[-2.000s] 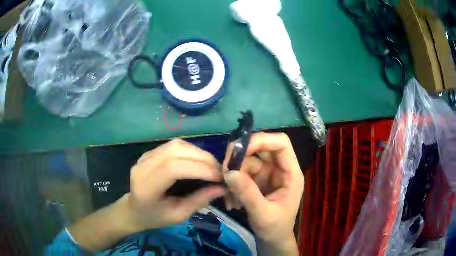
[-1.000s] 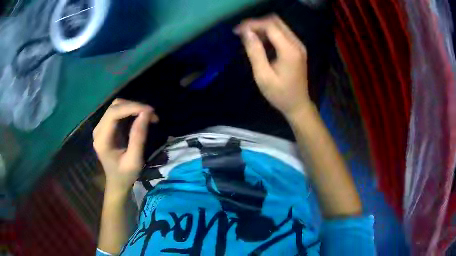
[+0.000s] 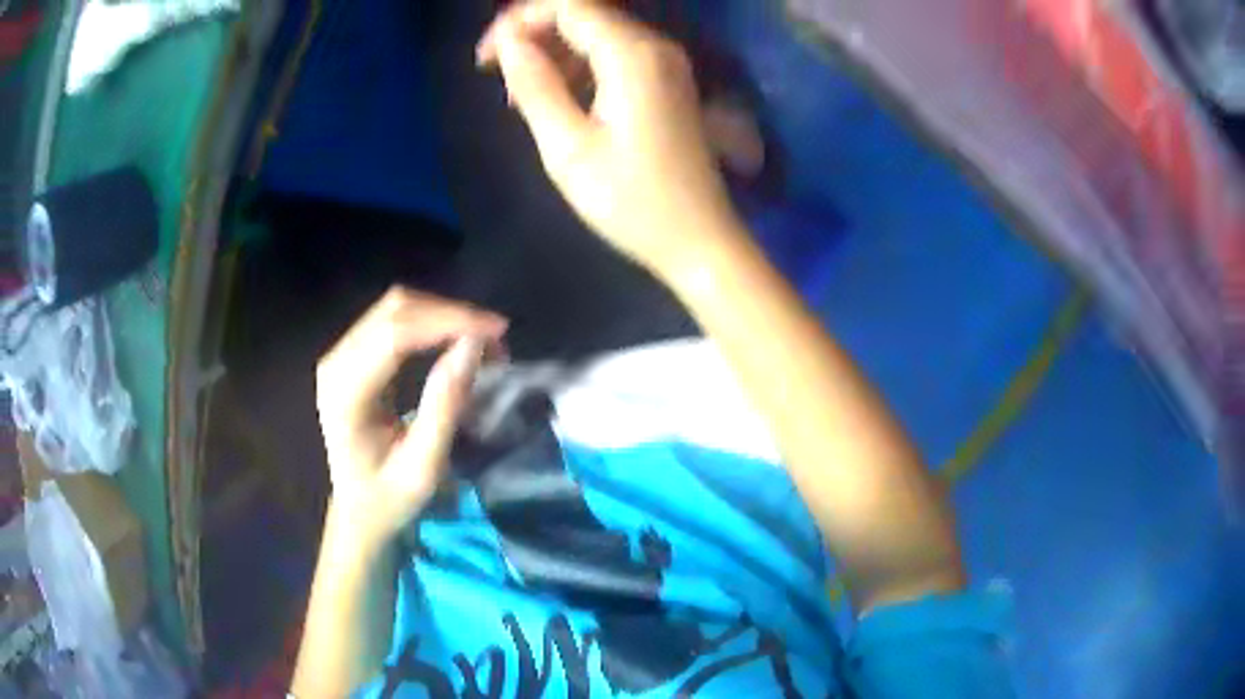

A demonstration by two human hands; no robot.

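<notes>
My left hand (image 3: pixel 382 417) is over my lap, left of centre, with thumb and fingertips curled close together. My right hand (image 3: pixel 621 144) is higher, at upper centre, in a similar pinched pose. No object shows between the fingers of either hand; blur and the dark background hide whether something thin and black is held. The dark cylindrical speaker (image 3: pixel 112 235) lies on the green bench (image 3: pixel 153 123) at the left, its round end facing left. Neither hand touches it.
A crumpled clear plastic bag (image 3: pixel 75 389) lies below the speaker, with brown cardboard (image 3: pixel 116 533) beyond. A white wrapped object (image 3: pixel 130 34) is at upper left. Plastic over something red (image 3: pixel 1092 62) fills the upper right. The blue floor (image 3: pixel 874 341) has a yellow line.
The view has swung right and down, so the bench and speaker now sit at the left edge. The hands stay apart in similar poses; the black piece seen between them earlier no longer shows.
</notes>
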